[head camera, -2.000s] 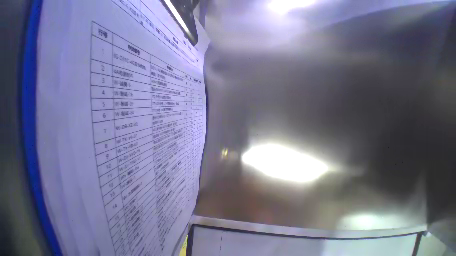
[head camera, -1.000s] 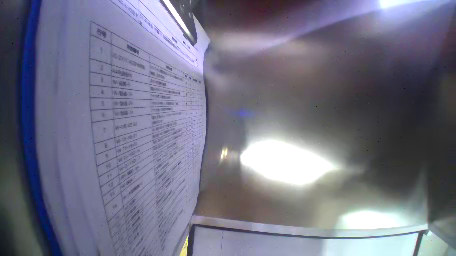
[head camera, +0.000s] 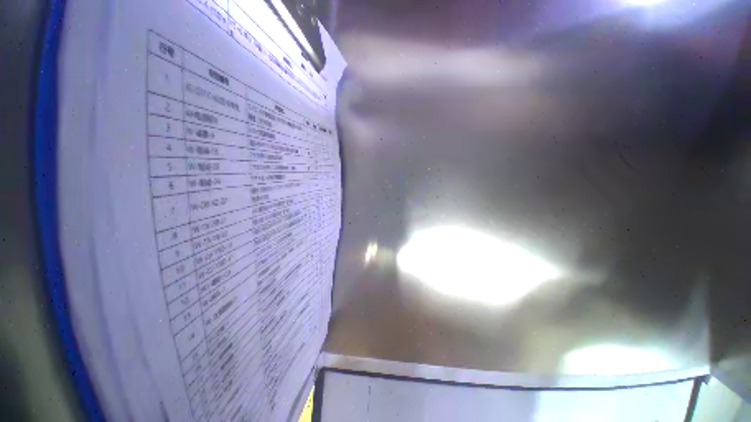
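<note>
A clipboard (head camera: 47, 206) with a blue edge stands close at the left of the view. White list sheets (head camera: 107, 247) lie on it, printed with a dense table of numbered rows. The dark metal clip (head camera: 306, 33) holds the sheets at the top. The sheets look slightly curved, and the small print is too blurred to read. Neither my left hand nor my right hand is in the picture.
A brushed grey metal surface (head camera: 527, 165) with bright light reflections fills the middle and right. A pale panel with a dark border (head camera: 494, 404) runs along the bottom. A small yellow patch (head camera: 307, 408) shows beside the sheets' lower edge.
The reflections on the grey metal surface have shifted and changed in brightness and colour. The clipboard and sheets have hardly moved.
</note>
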